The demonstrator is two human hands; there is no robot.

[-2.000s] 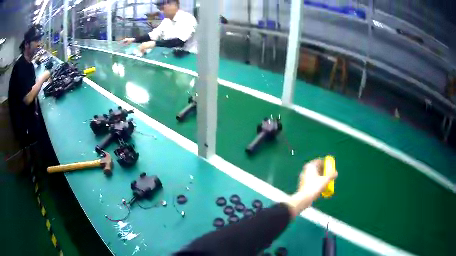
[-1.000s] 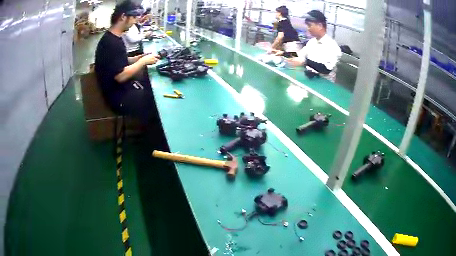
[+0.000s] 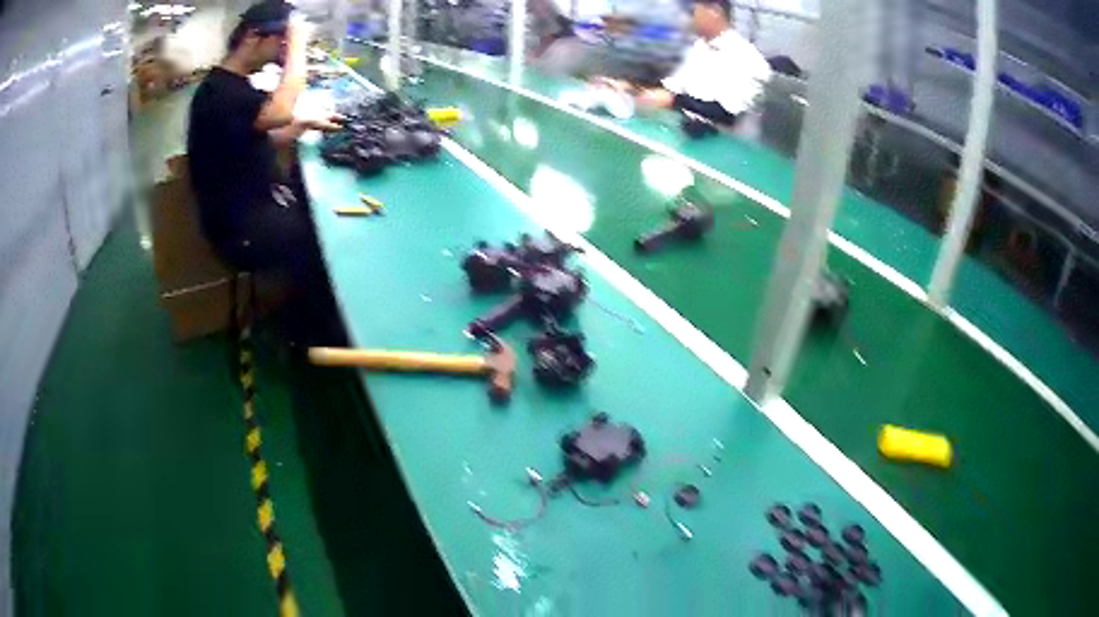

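Neither of my hands is in the picture. A black boxy housing (image 3: 601, 447) lies on the green bench in front of me, with thin wires trailing to its left and right. One small black ring (image 3: 687, 495) lies just right of it. A loose group of several black rings (image 3: 815, 557) lies at the lower right. A yellow cylinder (image 3: 915, 446) lies on its side on the darker green belt. Several black housings (image 3: 551, 291) sit close together farther up the bench, one with a tube attached.
A claw hammer (image 3: 410, 360) lies across the bench's left edge. A post (image 3: 812, 205) stands at the belt's white edging. Assemblies (image 3: 677, 225) lie on the belt. A person in black (image 3: 245, 145) sits at the left by a black pile (image 3: 383, 133); another in white (image 3: 721, 75) is across.
My hand, earlier holding the yellow cylinder, has left the picture, and the cylinder lies on the belt. The view has swung left, then slightly back. The seated person's arm is now raised near the head.
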